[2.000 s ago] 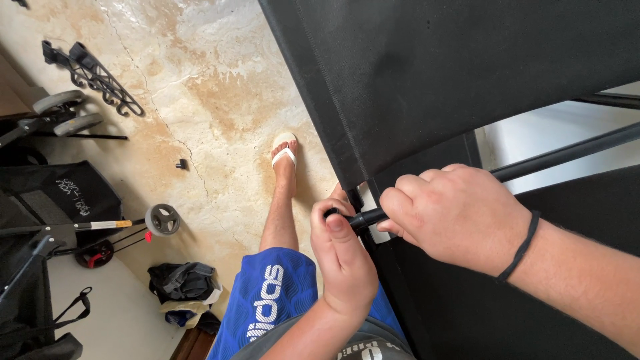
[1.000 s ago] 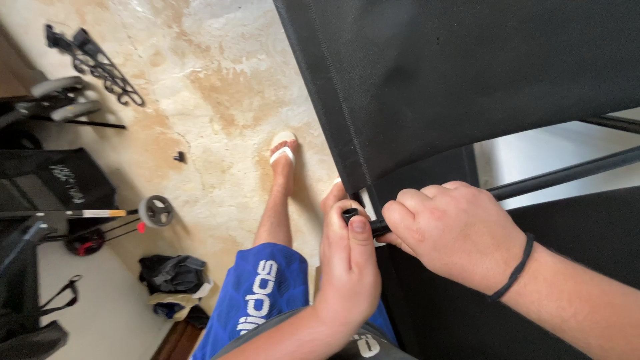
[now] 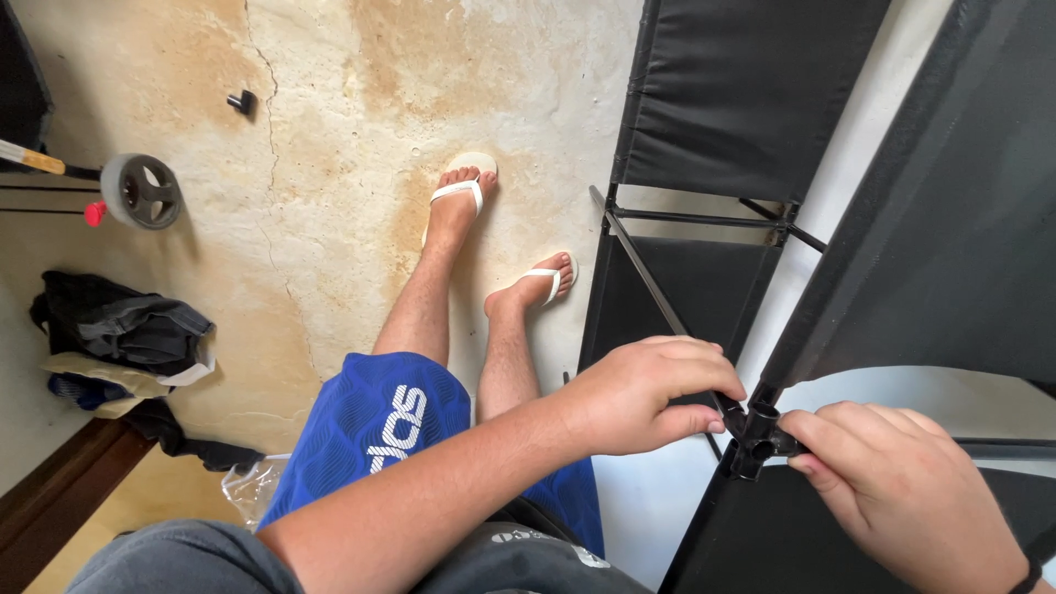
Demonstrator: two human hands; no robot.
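Observation:
A black plastic pipe connector (image 3: 755, 441) with open round sockets sits at the corner of a black tube frame, between my two hands. From the left, my left hand (image 3: 660, 396) pinches the end of a thin black tube (image 3: 648, 268) against the connector's left side. My right hand (image 3: 883, 470) grips the connector's right arm, where a crossbar meets it. Black fabric panels (image 3: 940, 223) stretch along the frame above and below the joint. A second set of black panels (image 3: 742, 91) stands beyond, joined by a crossbar (image 3: 701, 216).
On the stained concrete floor lies a small black elbow connector (image 3: 242, 102). A grey wheel (image 3: 142, 191) with a red knob is at the left. Below it are dark clothes (image 3: 124, 326) and a clear plastic bag (image 3: 256, 487). My feet in white flip-flops (image 3: 458, 190) are beside the frame.
The view has shifted considerably. My left hand has moved from the near tube end to the thin tube left of the connector. The panels stand farther apart in view, and the connector is now exposed.

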